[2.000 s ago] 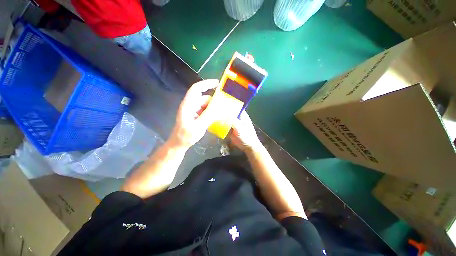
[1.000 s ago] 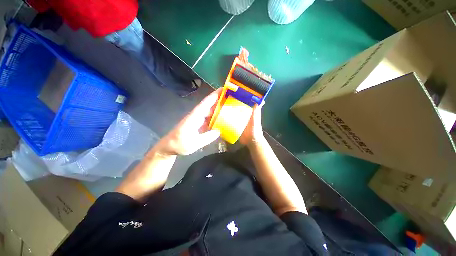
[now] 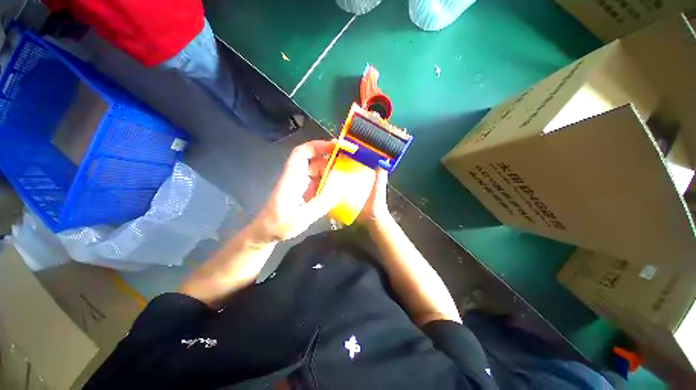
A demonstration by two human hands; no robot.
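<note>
An orange and blue tape dispenser (image 3: 372, 139) with a dark roller is held up in front of my body, over the edge of the green bench. A yellow tape roll (image 3: 352, 187) sits in its lower part. My left hand (image 3: 294, 190) grips the dispenser's left side, with the thumb near the tape roll. My right hand (image 3: 374, 199) holds its right side and is partly hidden behind it. A red-orange tape dispenser (image 3: 373, 93) shows just beyond the held one and is partly covered by it.
An open carton (image 3: 534, 187) stands on the green bench (image 3: 458, 84) at the right, with another below it. An orange-blue tool (image 3: 627, 359) lies at the lower right. A blue crate (image 3: 130, 167) and clear plastic wrap (image 3: 172, 221) are at the left. A person in red (image 3: 149, 27) is at the upper left.
The held dispenser has tilted, so its roller faces the camera more, and has moved slightly down. The red-orange dispenser beyond it has come into clearer view. Both hands still hold on.
</note>
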